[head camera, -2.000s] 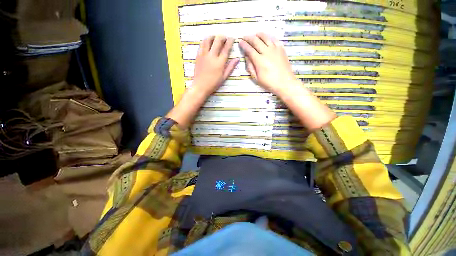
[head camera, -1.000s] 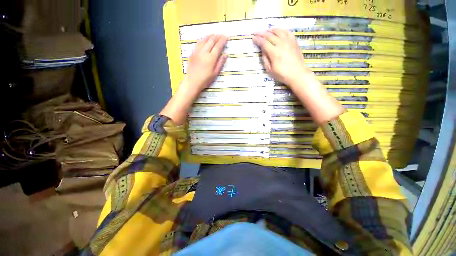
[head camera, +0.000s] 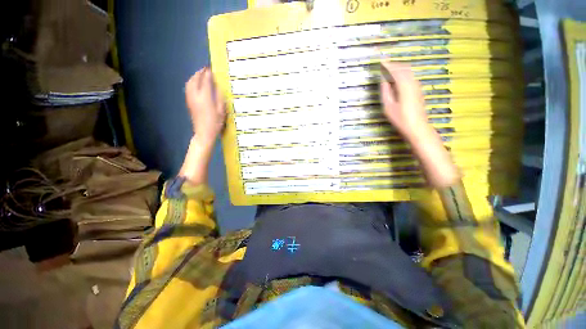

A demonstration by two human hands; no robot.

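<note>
A large yellow board (head camera: pixel 218 29) with many rows lies in front of me. White zipper strips (head camera: pixel 283 83) lie side by side in the left half of its rows. The rows' right parts show grey. My left hand (head camera: pixel 205 106) is bare and rests at the board's left edge; whether its fingers grip the edge is unclear. My right hand (head camera: pixel 401 96) is bare, blurred and over the right half of the rows, with its fingers bent. Whether it holds anything cannot be told.
Brown bags (head camera: pixel 103 180) are piled at the left. A dark blue-grey surface (head camera: pixel 160 77) lies left of the board. A grey-blue frame edge (head camera: pixel 552 128) and another yellow slotted board (head camera: pixel 568 225) are at the far right. Handwriting is along my board's top.
My left hand has moved left from the strips to the board's left edge. My right hand has moved right and slightly down. The board's top-left corner has come into view.
</note>
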